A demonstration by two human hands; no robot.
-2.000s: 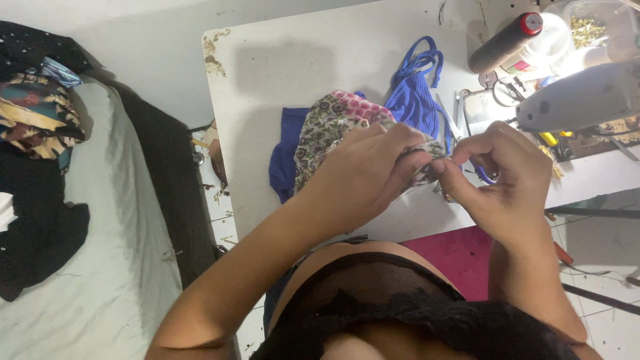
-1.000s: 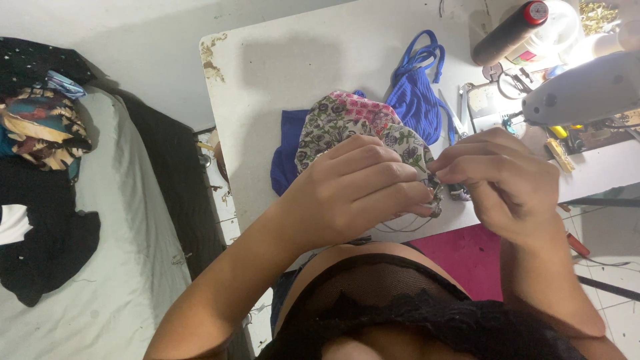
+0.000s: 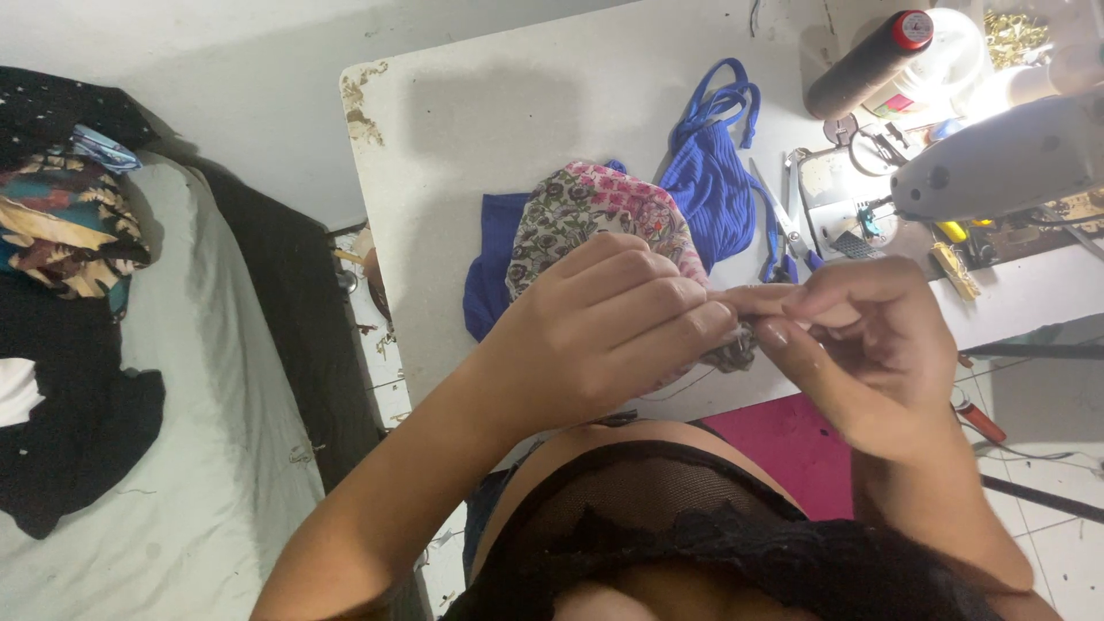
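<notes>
My left hand (image 3: 621,323) is closed on the gathered edge of a floral-print fabric piece (image 3: 578,203), white with pink and dark flowers. The thumb and forefinger of my right hand (image 3: 854,336) pinch together just right of it; what lies between them is too small to tell. A bunched bit of the floral fabric shows below the fingertips, and a thin thread or cord hangs under my left hand. Blue ribbed fabric with straps (image 3: 711,190) lies behind, and more blue fabric (image 3: 496,267) sits partly under the floral piece.
At the right stand a sewing machine (image 3: 992,168), a dark thread cone (image 3: 862,69) and a tub (image 3: 940,60). Scissors (image 3: 787,216) lie beside the machine, near a yellow-handled tool (image 3: 953,230). Clothes (image 3: 69,233) rest on a pale-covered surface (image 3: 207,362) at the left.
My right hand has turned, so that its thumb and forefinger show pinched together more openly than a second ago. My left hand stays on the floral fabric.
</notes>
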